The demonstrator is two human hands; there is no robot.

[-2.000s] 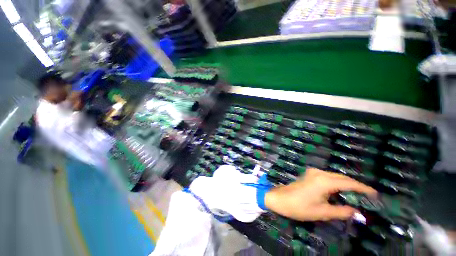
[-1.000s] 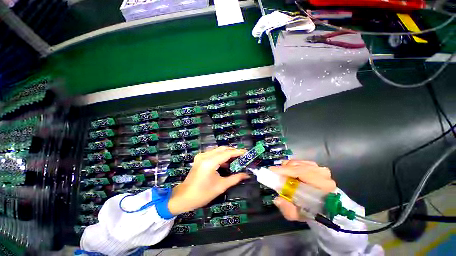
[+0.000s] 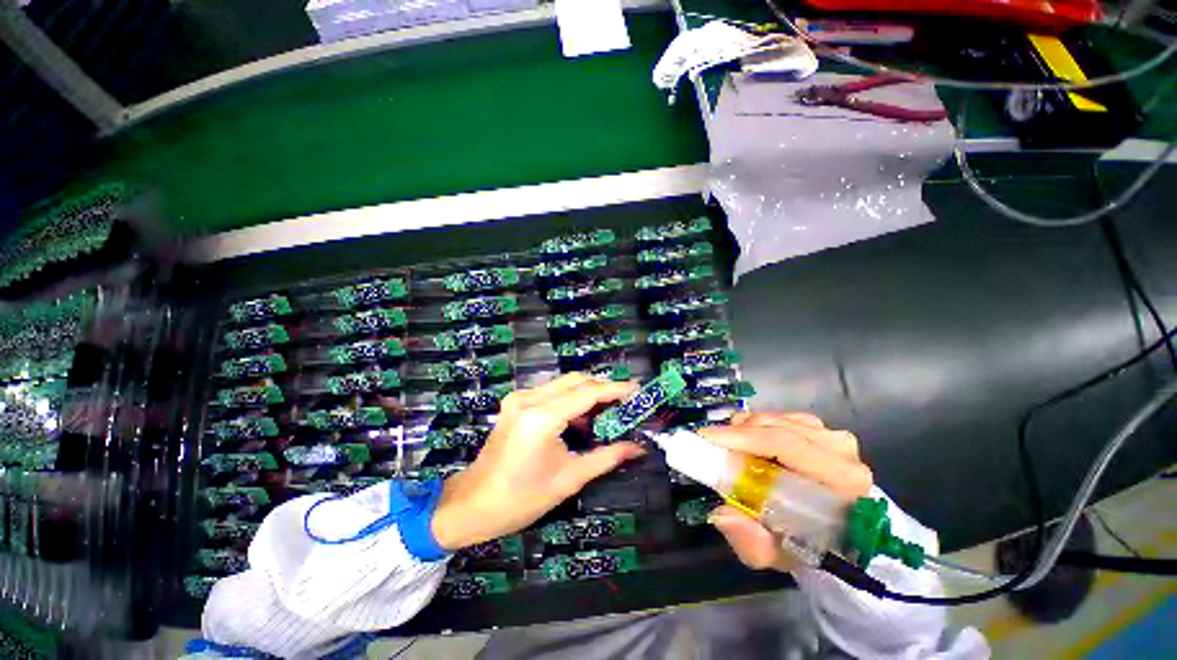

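My left hand [image 3: 523, 458] grips a narrow green circuit board [image 3: 642, 402] between thumb and fingers, held tilted above the tray. My right hand [image 3: 787, 484] is shut around a clear-white glue syringe [image 3: 790, 505] with a yellow band and a green rear cap [image 3: 878, 531]. The syringe's thin tip points left, close to the board's lower edge; whether it touches cannot be told. Below both hands lies a clear blister tray [image 3: 303, 480] with rows of green boards.
More stacked trays [image 3: 123, 438] stand at the left. A green conveyor [image 3: 413, 142] with a pale rail runs behind. Red-handled pliers [image 3: 878, 98] lie on a greyish sheet [image 3: 826, 174], beside a white crumpled item [image 3: 729, 54]. Hose [image 3: 1097, 471] and black cable trail right.
Two seconds ago my left hand reached over the tray in a view turned left. Since one second ago, the hands, board and syringe have kept nearly the same pose; the view shifted slightly.
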